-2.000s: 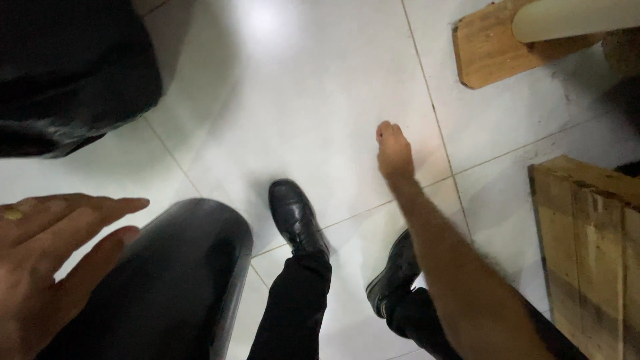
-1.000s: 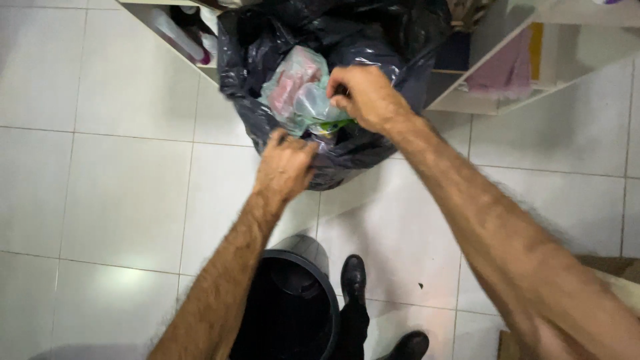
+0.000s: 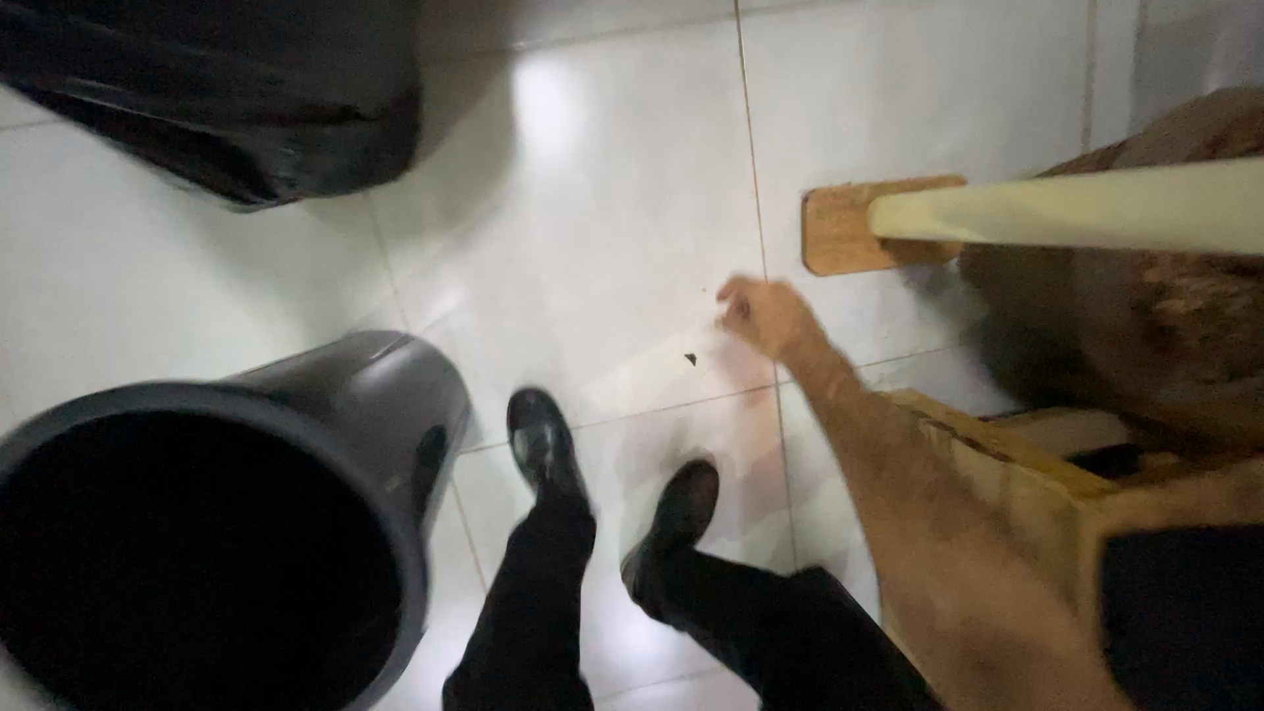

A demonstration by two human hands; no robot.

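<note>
My right hand point(image 3: 772, 316) hangs over the tiled floor with its fingers curled; blur hides whether anything is in them. Just left of it a small dark scrap point(image 3: 690, 358) lies on the tiles. My left hand is out of the frame. A tall black bin point(image 3: 415, 395) stands at the lower left, its round mouth facing up and its inside dark. At the upper left bulges a black plastic bag point(image 3: 296, 128), cut off by the frame's edge.
A cream post point(image 3: 1076, 202) on a wooden foot point(image 3: 839, 232) is at the right. Below it is a wooden crate or frame point(image 3: 1096, 494), with a blurred brown object point(image 3: 1205, 276) behind. My black shoes point(image 3: 538, 434) are on the floor beside the bin.
One second ago both hands were at the open black bag, over translucent plastic in it. Now my right hand is away from the bag and my left is out of view. The view has shifted widely.
</note>
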